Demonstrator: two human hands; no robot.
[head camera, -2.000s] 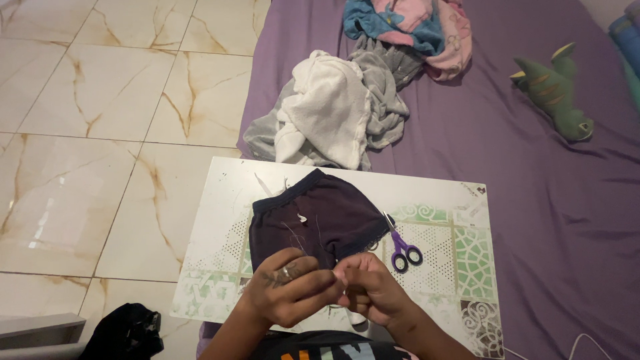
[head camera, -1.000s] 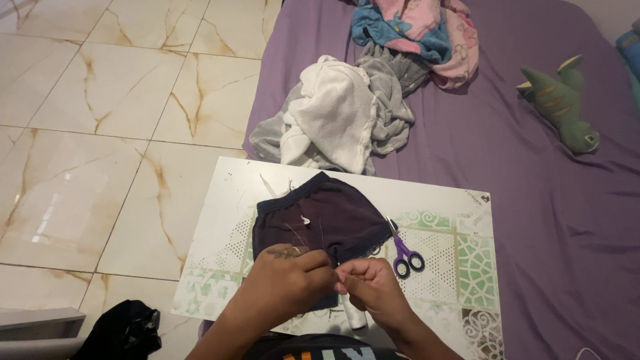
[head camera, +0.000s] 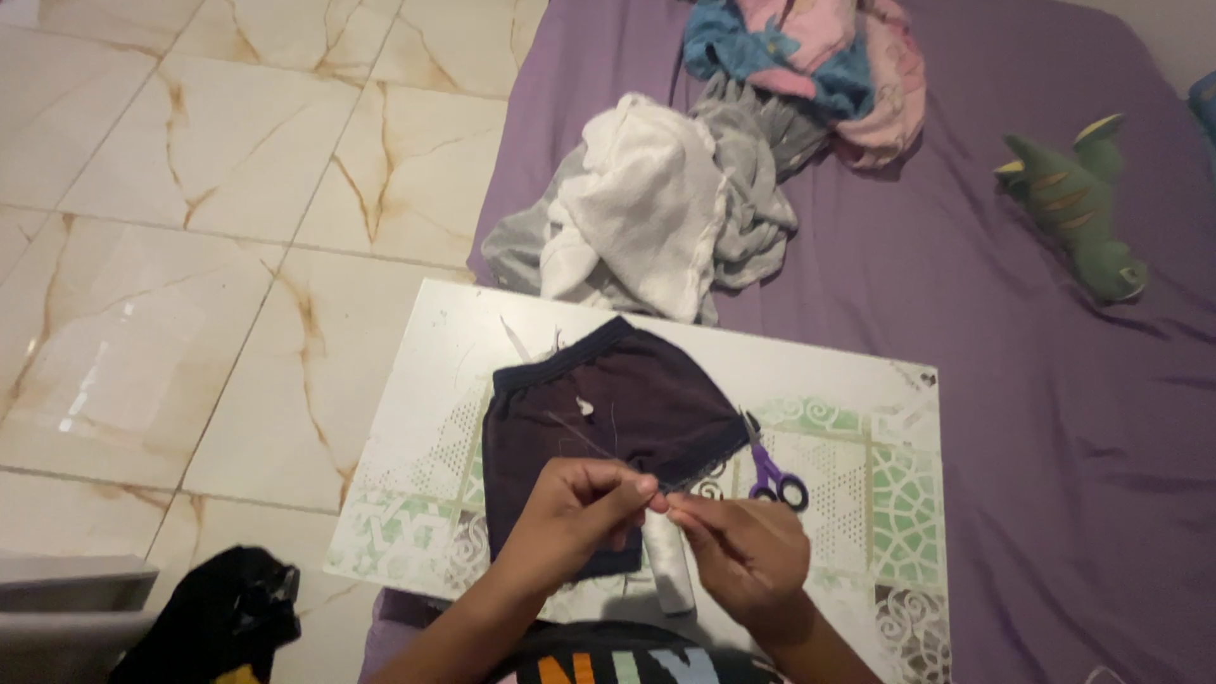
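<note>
Above the lower part of a pair of dark shorts (head camera: 608, 408), my left hand (head camera: 589, 513) pinches a fine thread between thumb and finger. My right hand (head camera: 746, 551) meets it fingertip to fingertip, pinching something too small to make out. Loose strands of thread lie or hang over the shorts, near a small white piece (head camera: 583, 407). A white thread spool (head camera: 670, 565) lies between and below my hands, its upper end hidden. Purple-handled scissors (head camera: 774, 475) rest right of the shorts, their tips by the leg hem.
The patterned white board (head camera: 855, 370) lies under the shorts. Beyond it, on a purple sheet (head camera: 855, 256), are a white cloth (head camera: 646, 199), grey cloth (head camera: 750, 228), pink and blue cloth (head camera: 807, 57) and a green plush toy (head camera: 1073, 209). A black item (head camera: 223, 608) is at lower left.
My left hand has turned, so its thumb and fingertips now show where the back of the hand faced the camera before. Both hands stay close together over the board.
</note>
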